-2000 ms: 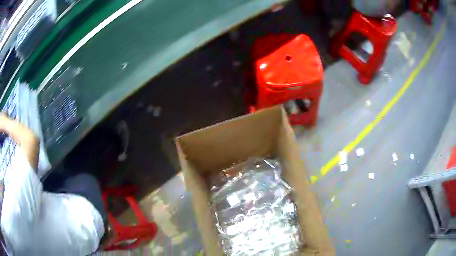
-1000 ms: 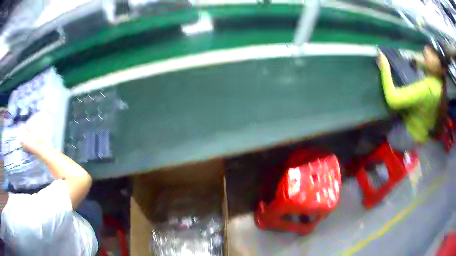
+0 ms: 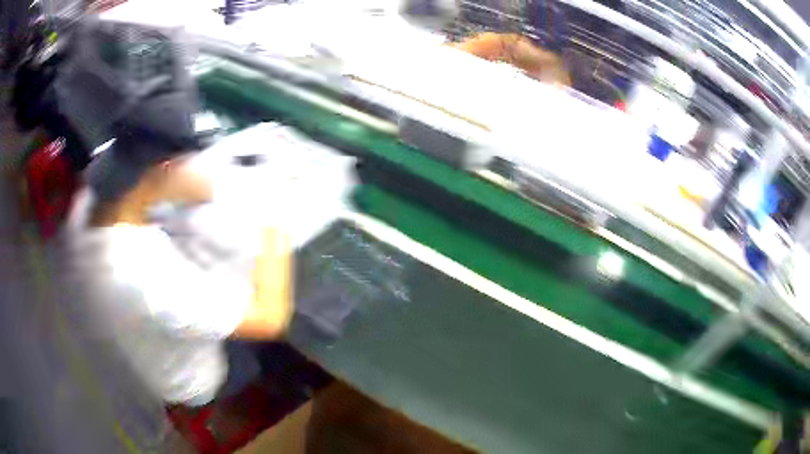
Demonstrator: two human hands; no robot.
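Note:
Neither of my hands is in the picture. The view is blurred. A large brown carton (image 3: 355, 426) is cut off by the bottom edge, beside the dark green worktop (image 3: 444, 355); its contents are out of view. A clear blister tray (image 3: 355, 266) lies on the worktop, with a darker patch at its near end. Left of it is a pale, bright stack of trays (image 3: 275, 177), too blurred to make out pockets.
A person in a white shirt (image 3: 169, 301) sits at the stack on a red stool (image 3: 200, 430). A raised white shelf (image 3: 497, 106) runs behind the green conveyor (image 3: 497, 248). Another person's arm (image 3: 515, 55) reaches over it. A yellow floor line (image 3: 89, 390) runs at the left.
The view has swung left and up. The carton has slid to the bottom edge, and its clear contents and the red stool beside it are out of view. The raised shelf now shows.

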